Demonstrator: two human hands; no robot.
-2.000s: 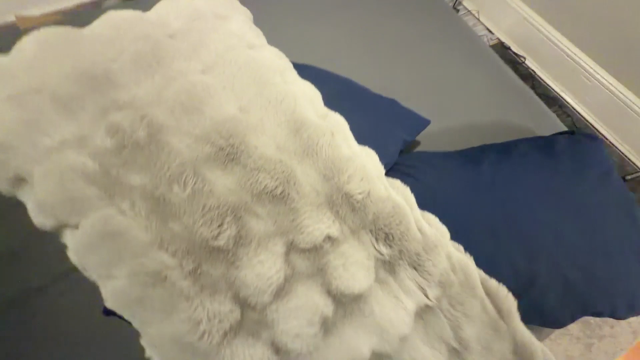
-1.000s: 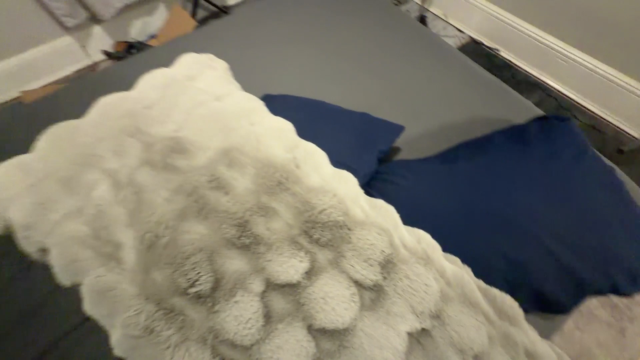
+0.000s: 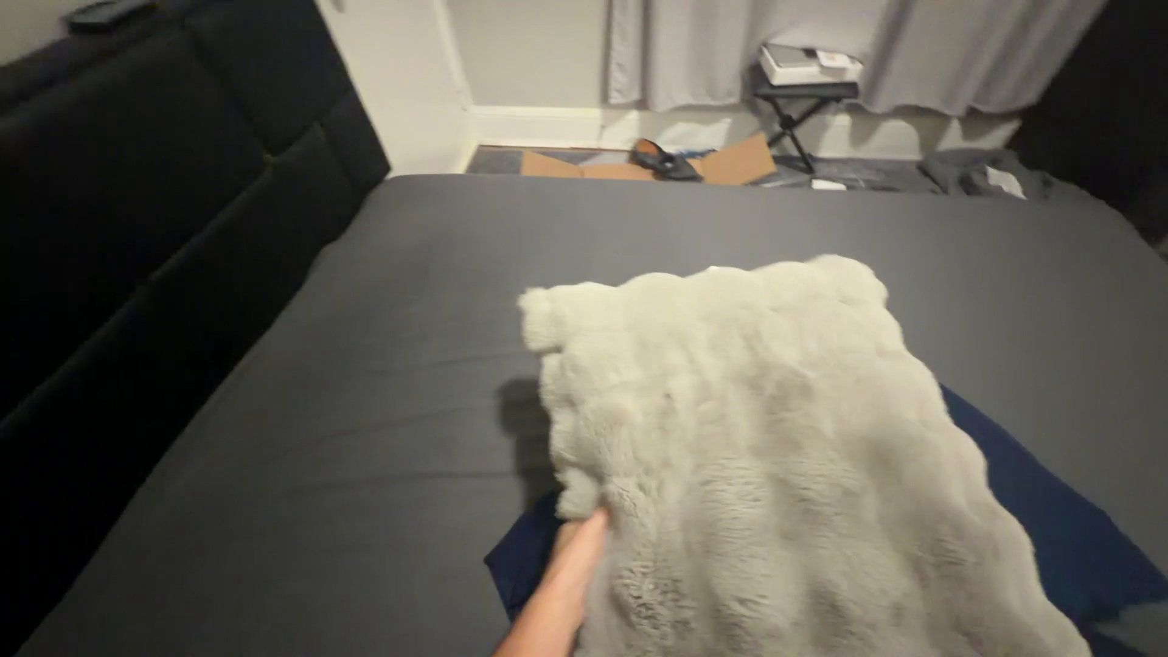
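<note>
A fluffy, pale grey faux-fur pillow or cushion cover is held up over the bed, filling the lower right of the head view. My left hand grips its left edge; the fingertips go out of sight at the fur. My right hand does not show. Dark blue pillows lie under and beside the fur piece, one showing at its right and some blue fabric at its lower left. Beneath everything is a bed with a dark grey fitted sheet.
A black padded headboard runs along the left. Past the bed's far edge are an open cardboard box with a black item in it, a folding stool bearing a white box, and grey curtains. Dark fabric lies at the far right.
The view has swung to take in the headboard and far wall. My left hand has come into sight at the fur piece's edge, hidden in the earlier frames.
</note>
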